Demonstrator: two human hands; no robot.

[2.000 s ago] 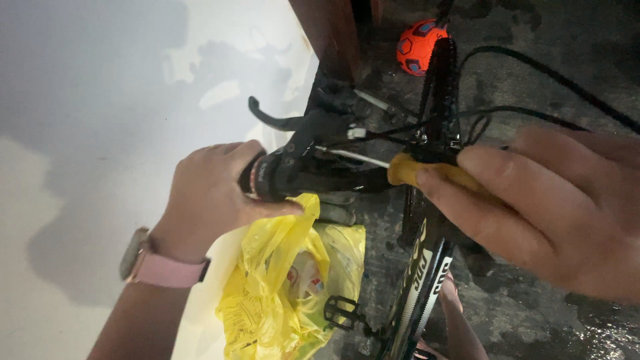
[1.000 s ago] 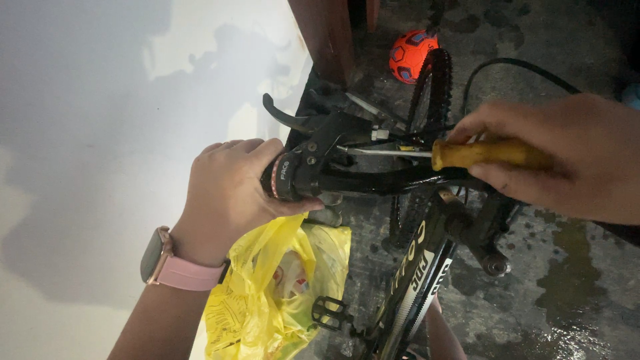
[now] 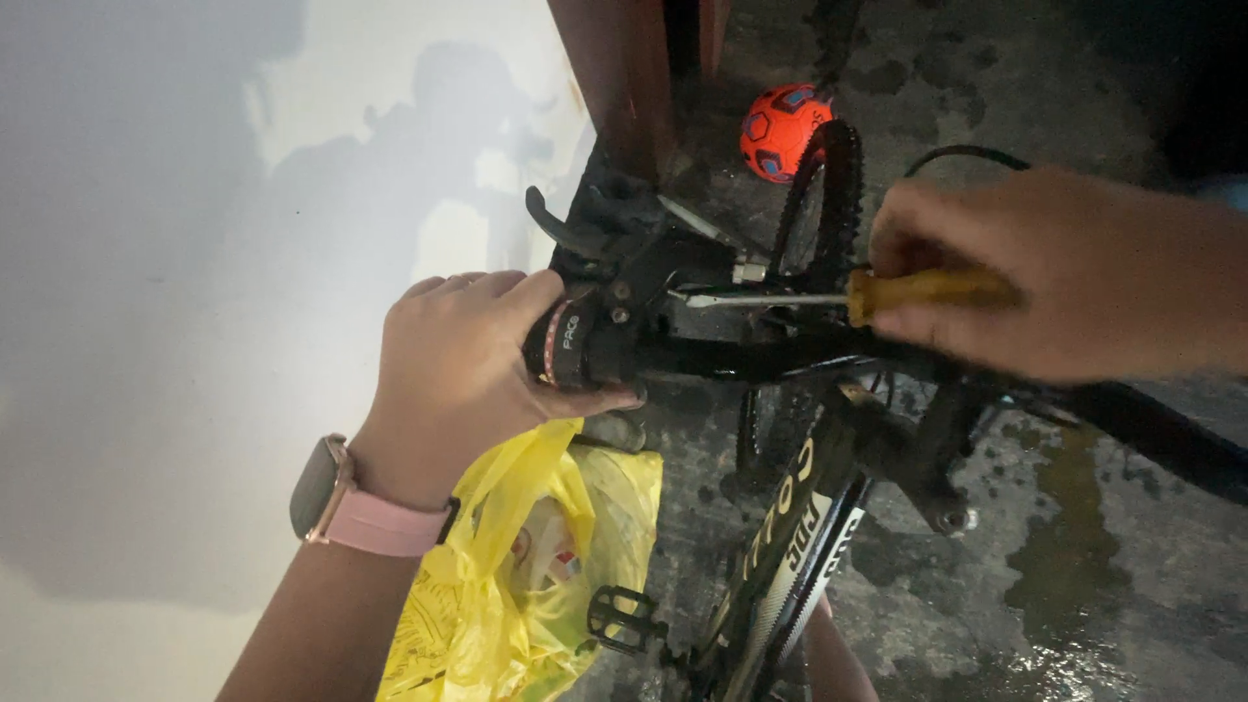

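My left hand (image 3: 468,380), with a pink-strapped watch (image 3: 375,502) on its wrist, is wrapped round the bicycle's handlebar grip (image 3: 561,341). Just beyond it sit the brake and shifter housing (image 3: 624,292) and a black brake lever (image 3: 565,229). My right hand (image 3: 1033,273), slightly blurred, holds a screwdriver (image 3: 877,297) by its yellow handle. The metal shaft points left along the black handlebar (image 3: 721,361), its tip close to the housing; whether it touches is unclear. A cable adjuster (image 3: 749,271) lies just above the shaft.
A white wall (image 3: 195,244) stands at left. Below the grip lies a yellow plastic bag (image 3: 526,575) beside a bicycle pedal (image 3: 624,619). The frame tube (image 3: 790,546) runs downward. An orange ball (image 3: 780,132) is behind the bicycle wheel (image 3: 838,185). Part of a person's bare limb (image 3: 834,653) shows at the bottom.
The ball and front wheel show more apart from the handlebar as the view shifts. Both hands keep their holds on the grip and the screwdriver.
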